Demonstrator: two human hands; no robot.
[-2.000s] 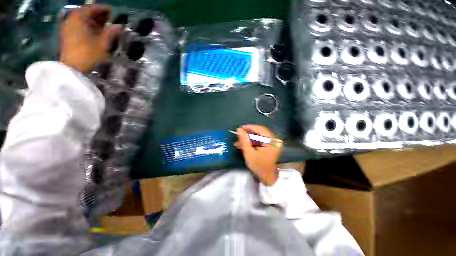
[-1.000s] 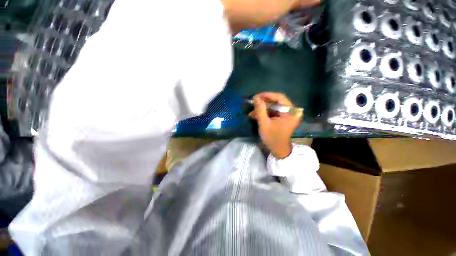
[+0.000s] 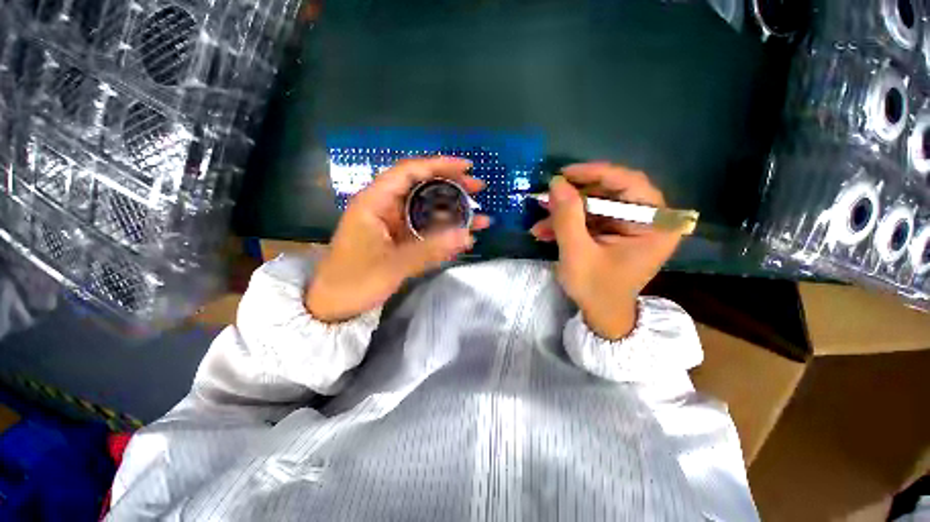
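Observation:
My left hand (image 3: 382, 229) holds a round dark watch case (image 3: 438, 210) with a silver rim, its hollow side facing up, over the near edge of the blue dot sheet (image 3: 438, 148). My right hand (image 3: 612, 229) grips a slim fine-point tool (image 3: 624, 211) with a white handle and tan back end. Its tip points left over the right part of the sheet, a short way right of the watch case, not touching it. The sheet lies on the dark green mat, with rows of tiny pale dots; the left hand hides part of it.
Clear blister trays (image 3: 153, 122) stand at the left. A clear tray of white-ringed parts (image 3: 862, 211) is at the right. A dark round part (image 3: 779, 14) is at the top right. An open cardboard carton (image 3: 857, 408) is below the bench edge at lower right.
My left hand has come back from the far side of the bench to the blue sheet, now with a watch case. My right hand still holds the tool. The view has shifted.

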